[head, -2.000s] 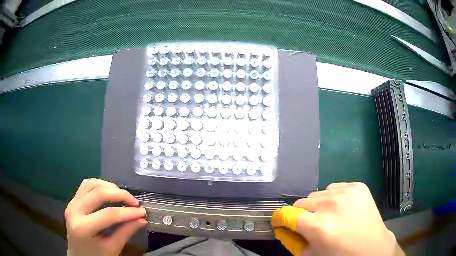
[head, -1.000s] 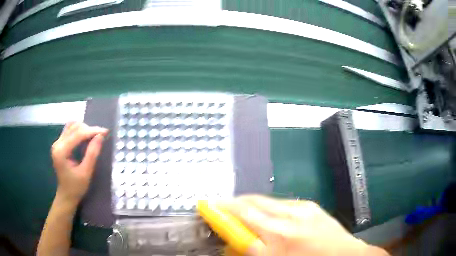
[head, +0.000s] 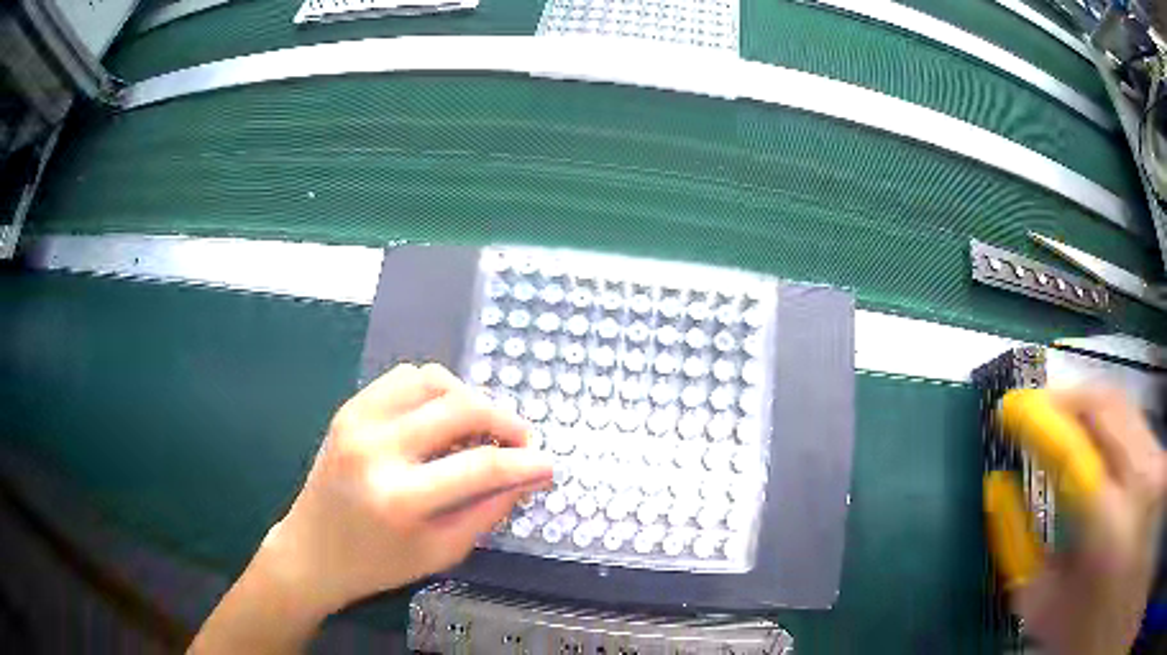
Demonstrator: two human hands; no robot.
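Note:
A clear blister tray (head: 765,422) holds rows of small silver round components and lies on a dark grey mat (head: 813,448). My left hand (head: 410,480) is bare and over the tray's lower left, thumb and fingertips close together; whether they pinch a component cannot be told. My right hand (head: 1088,512), blurred, with yellow finger cots on thumb and finger, is at the stack of strip fixtures (head: 1017,371) and partly covers it. Its thumb and finger look apart; a grip cannot be told. Metal strip fixtures (head: 602,630) lie at the mat's near edge, cut off below.
A single strip fixture (head: 1039,275) with several round pieces lies behind the stack. A pale pocketed tray (head: 640,23) and a white strip-like piece (head: 384,9) lie at the far side of the green bench (head: 230,371). Machinery (head: 1133,58) stands at the upper right.
The view has shifted. My left hand has moved from beside the tray onto it. My right hand has moved from the near strip fixtures to the stack. A single fixture now lies behind the stack.

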